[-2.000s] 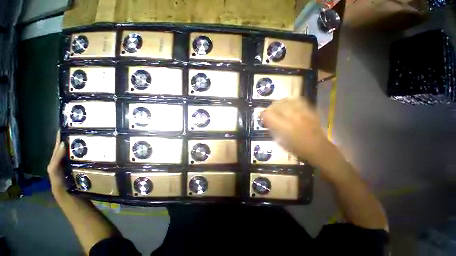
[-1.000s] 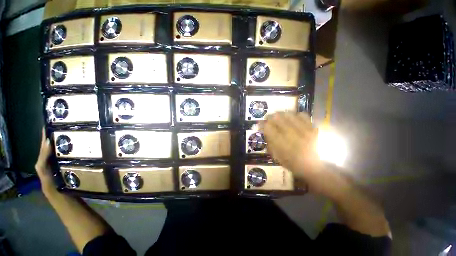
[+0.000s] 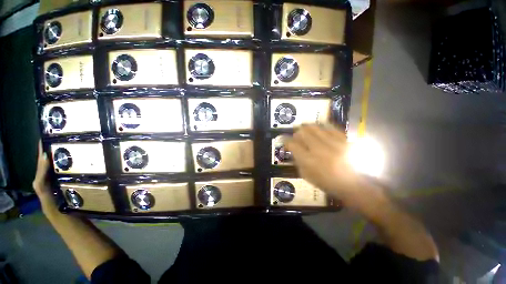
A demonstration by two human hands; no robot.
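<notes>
The large black blister tray [image 3: 261, 119] holds rows of gold housings [image 3: 224, 66], each with a round dark-and-silver motif at its left end. My left hand [image 3: 43, 180] grips the tray's lower left edge, its fingers partly hidden by the tray. My right hand [image 3: 319, 152] is blurred and lies over the housing in the right column, fourth row, covering most of it. Its fingers are bent down towards the housing. Whether it holds a wipe cannot be seen.
A black stack [image 3: 466, 50] stands at the upper right. A brown carton [image 3: 363, 33] is beside the tray's upper right corner. A yellow line [image 3: 366, 100] and a bright glare show on the grey floor at the right. A dark green surface [image 3: 16, 105] is at the left.
The tray has moved up and left in the view, and looks larger. My right hand has gone from the third-row housing to the fourth-row one in the right column. My left hand keeps its grip.
</notes>
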